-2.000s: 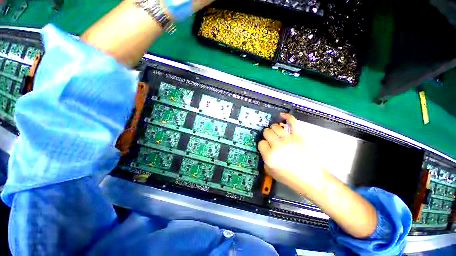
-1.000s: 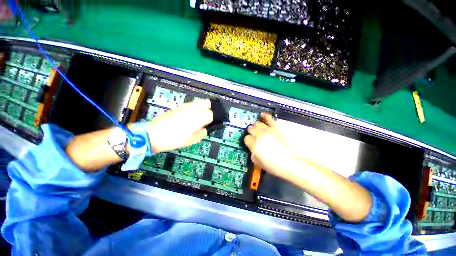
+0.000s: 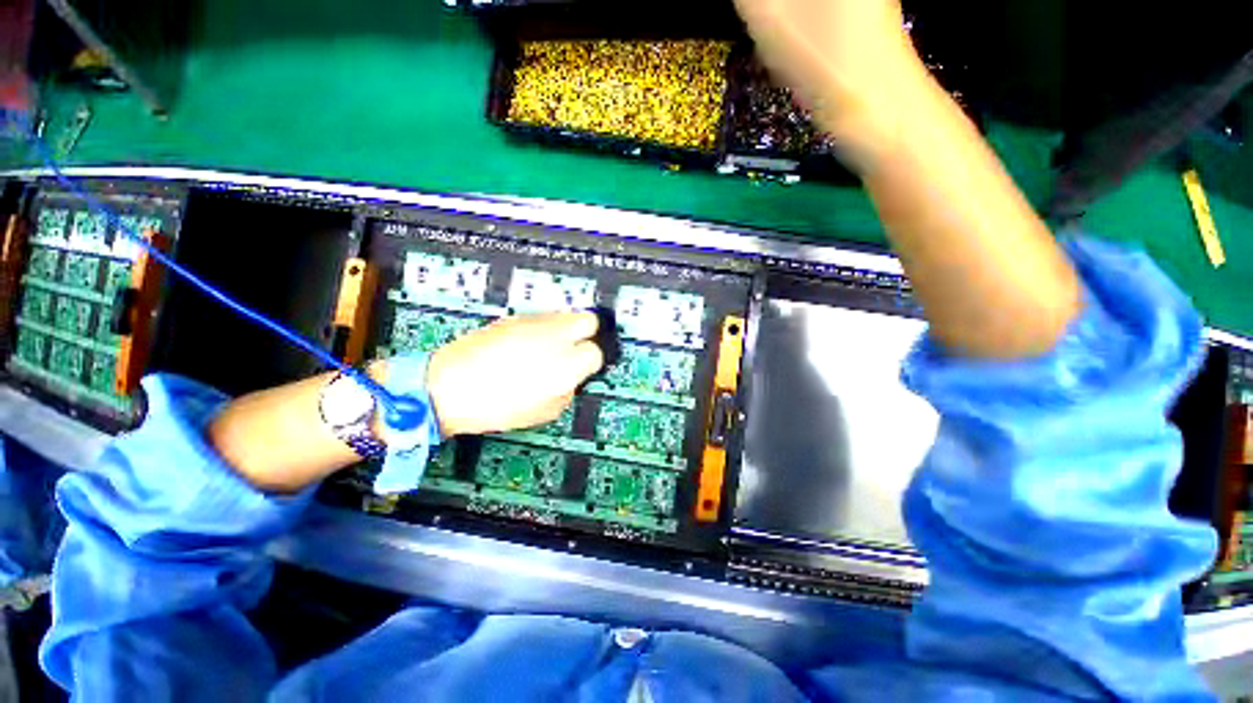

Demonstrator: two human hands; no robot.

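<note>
A black pallet (image 3: 550, 249) lies on the conveyor in front of me, with green circuit boards (image 3: 640, 427) in three columns. The top-row boards show white patches. My left hand (image 3: 515, 374) is over the middle of the pallet and hides some boards. Its black-covered fingertips are close together at the right column; whether they hold a part cannot be told. My right arm reaches up over the bins, and my right hand (image 3: 827, 30) is cut off by the top edge, its fingers unseen. Yellow components (image 3: 618, 89) fill one bin; dark glinting components (image 3: 772, 113) lie beside them.
A light blue strap (image 3: 407, 423) and blue cord (image 3: 234, 305) are at my left wrist. Orange bars (image 3: 719, 419) edge the pallet. Another pallet (image 3: 72, 295) is at far left, part of one at far right. A bright metal plate (image 3: 831, 412) and a yellow stick-like tool (image 3: 1204, 217) are at right.
My left hand came down from the bin side onto the pallet, then stayed near the same boards. My right hand has left the pallet's right edge and moved up over the bins.
</note>
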